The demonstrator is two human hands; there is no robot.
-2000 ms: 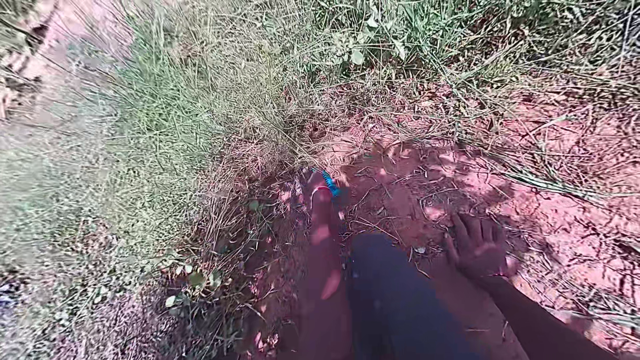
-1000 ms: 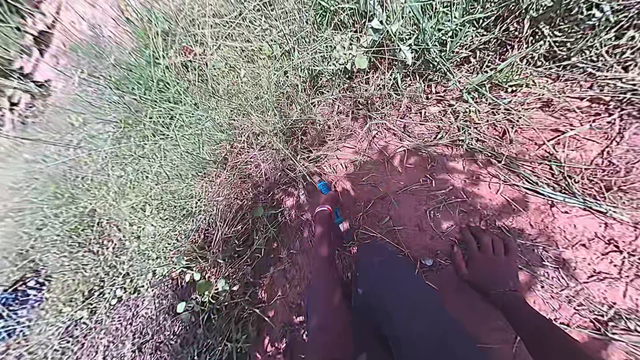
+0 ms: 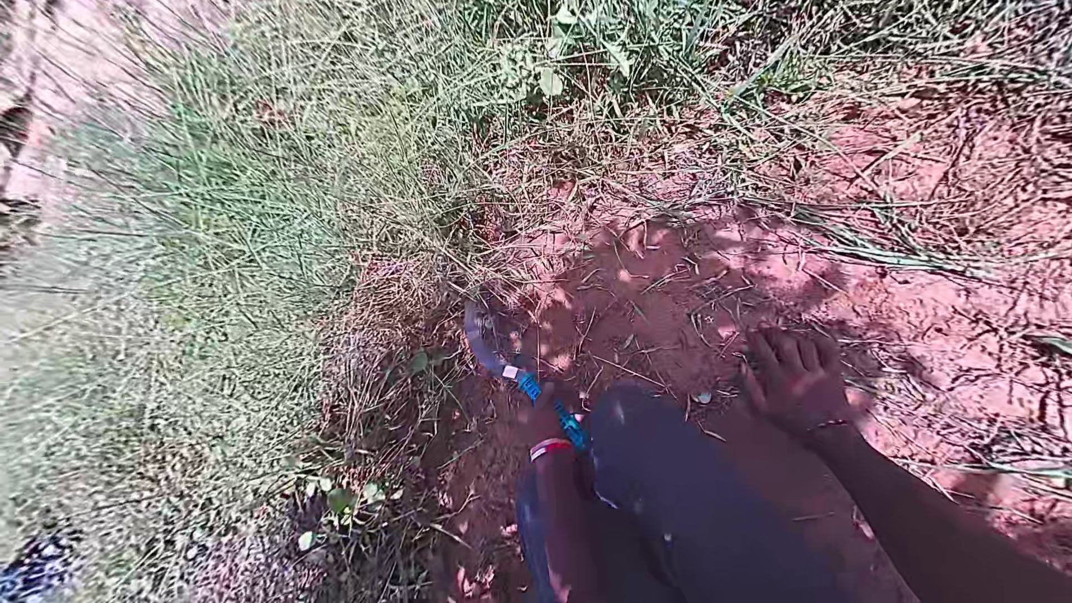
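Note:
A sickle with a blue handle [image 3: 529, 385] and a curved metal blade [image 3: 477, 337] is in my left hand [image 3: 544, 419], left of my bent knee. My fingers are wrapped around the handle, and a red and white band circles that wrist. The blade points away from me and curves beside the dry grass at the edge of the bare soil; its tip is hard to make out. My right hand [image 3: 794, 377] lies palm down on the reddish soil, fingers spread, holding nothing. A thin bracelet is on its wrist.
Tall grass [image 3: 251, 184] covers the left side and the top. Reddish soil [image 3: 670, 293] with scattered dry stalks lies in front of my knee [image 3: 636, 419]. Cut or flattened green blades [image 3: 896, 251] lie at the right. A low broad-leaved plant [image 3: 342, 501] grows at the lower left.
My left hand has drawn back toward me with the sickle, and the curved blade now shows clearly. My right hand stays on the soil.

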